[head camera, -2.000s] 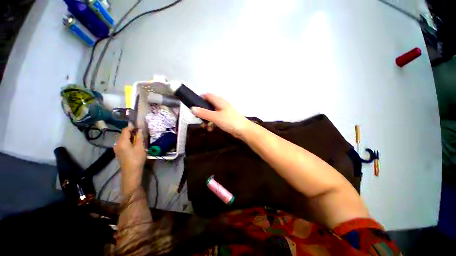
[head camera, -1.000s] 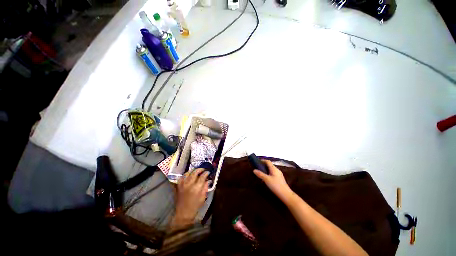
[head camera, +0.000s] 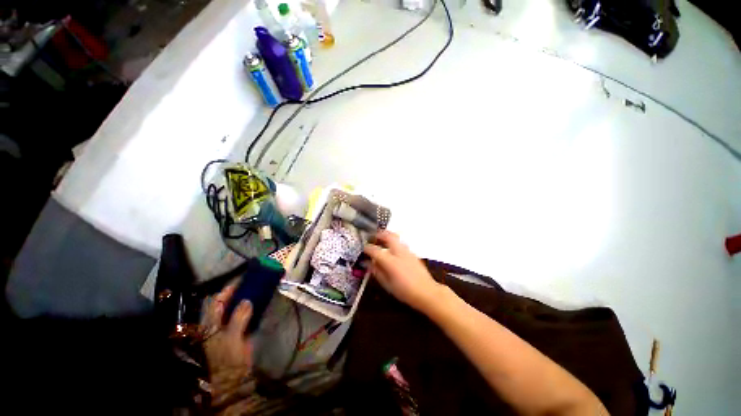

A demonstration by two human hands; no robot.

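My left hand (head camera: 229, 325) holds a navy thread spool with a green end (head camera: 258, 291), left of the white perforated basket (head camera: 323, 304). My right hand (head camera: 400, 268) is at the basket's right rim, its fingertips bent over the edge; whether they hold anything is hidden. The basket holds a grey-white tube (head camera: 354, 216), a speckled pale bundle (head camera: 335, 253) and other small items. The dark brown garment (head camera: 520, 325) lies under my right forearm. A pink thread spool (head camera: 396, 375) lies on it, partly cut off from clear view.
A teal corded tool with a yellow-black label (head camera: 250, 193) and a black handheld tool (head camera: 171, 272) are left. Spray cans and a purple bottle (head camera: 279, 67) stand behind. A black cord (head camera: 382, 86) curves across the table. Right are a hanger hook (head camera: 665, 396), orange-yellow stick (head camera: 655, 356) and red cone (head camera: 734, 244).
My left hand has taken the navy spool out of the basket to the left. My right hand has moved left from over the garment to the basket; its dark spool no longer shows in it.
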